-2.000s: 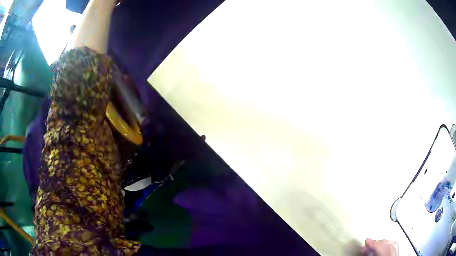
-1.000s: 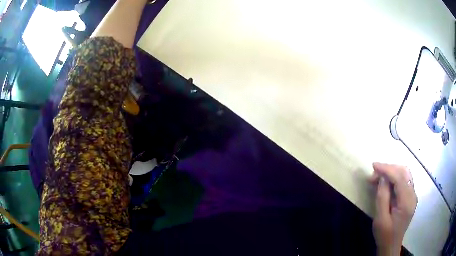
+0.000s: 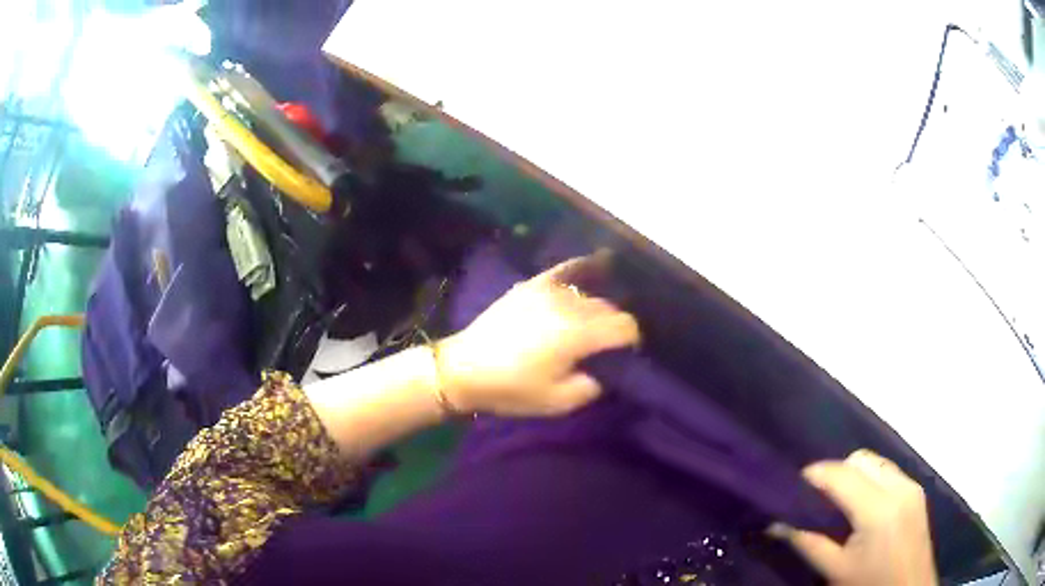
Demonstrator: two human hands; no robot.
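A dark purple garment piece [image 3: 716, 441] is stretched between my two hands, below the edge of the white table. My left hand [image 3: 533, 349], with a thin bracelet at the wrist, grips its upper left end. My right hand [image 3: 877, 521] grips its lower right end near the table's brown edge. The cloth between them is bunched into a narrow fold. My own purple clothing with dark beads [image 3: 688, 559] lies below it.
The white table [image 3: 688, 126] fills the upper right, with the machine bed plate [image 3: 985, 160] at far right. Yellow tube [image 3: 264, 160] and a grey bar [image 3: 292, 132] stand at upper left. Purple pieces [image 3: 189, 309] hang at left over the green floor.
My left arm has come down from the top, and my left hand is now in view gripping cloth. My right hand has left the table top and now holds cloth below its edge.
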